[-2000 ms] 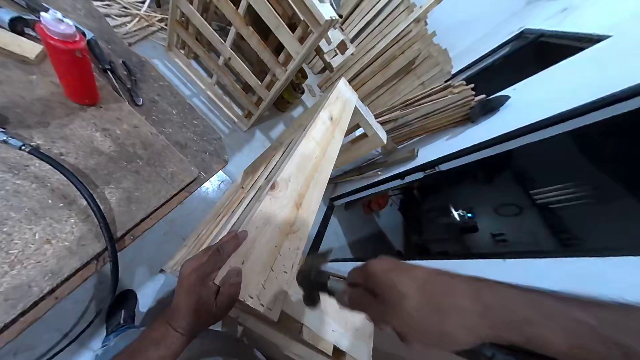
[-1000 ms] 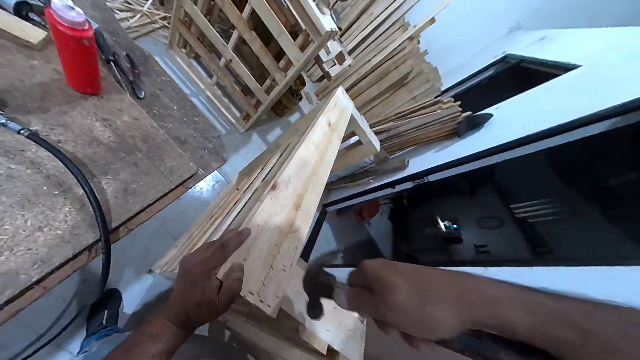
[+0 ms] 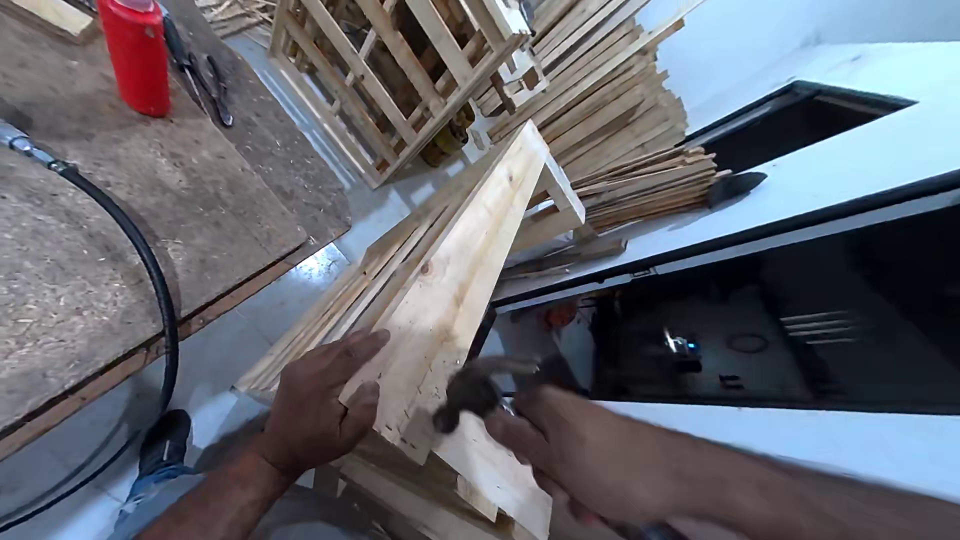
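A long pine board (image 3: 450, 292), with several small marks or nails near its lower end, runs away from me on a wooden frame. My left hand (image 3: 322, 401) rests on the board's left edge, thumb and fingers apart. In my right hand (image 3: 570, 450) is a claw hammer (image 3: 472, 394), its blurred head just over the board's lower right edge. A second, shorter pine piece (image 3: 495, 465) lies below, angled to the lower right. The hammer's handle is mostly hidden by my fingers.
A chipboard worktable (image 3: 150, 247) at left bears a red bottle (image 3: 139, 60), pliers (image 3: 217, 90) and a black air hose (image 3: 142, 232). Slatted wooden crates (image 3: 375, 75) and stacked wood strips (image 3: 622, 120) stand beyond. A dark glazed opening (image 3: 735, 322) lies at right.
My right hand still grips the hammer; its head has shifted slightly relative to the board's lower edge. My left hand has stayed on the board.
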